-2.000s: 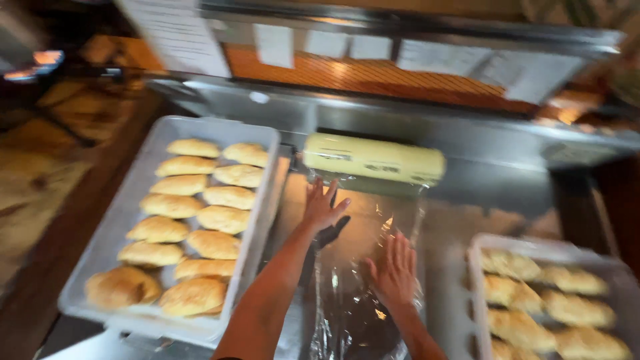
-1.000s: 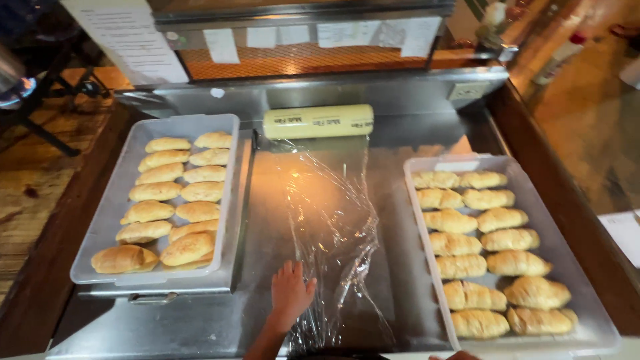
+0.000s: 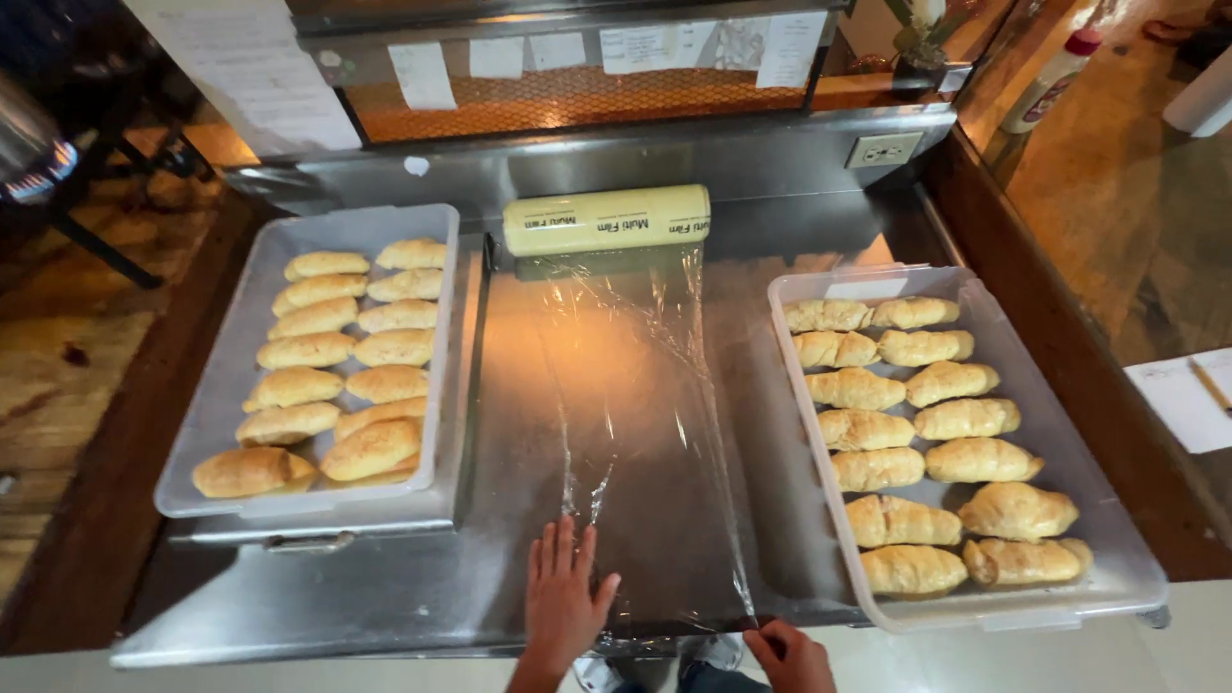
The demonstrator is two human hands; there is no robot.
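A roll of plastic film (image 3: 606,221) lies across the back of the steel counter, and a sheet of clear film (image 3: 640,385) runs from it to the front edge. My left hand (image 3: 565,592) rests flat with fingers apart on the sheet's near left part. At the near right corner of the sheet, my right hand (image 3: 789,656) pinches the film between thumb and fingers. On the left stands a plastic tub of filled rolls (image 3: 448,289), two rows of browned rolls in it. A second plastic tub of rolls (image 3: 813,414) stands on the right, close to my right hand.
A steel lid with a handle (image 3: 310,542) lies under the left tub. Behind the film roll rise a steel backsplash with a power outlet (image 3: 884,150) and a mesh panel (image 3: 577,101) hung with papers. Wooden edges (image 3: 1088,346) border the counter.
The film lies smoother and wider than one second ago, when it was bunched. My right hand, barely in view then at the bottom edge, now shows holding the film's corner.
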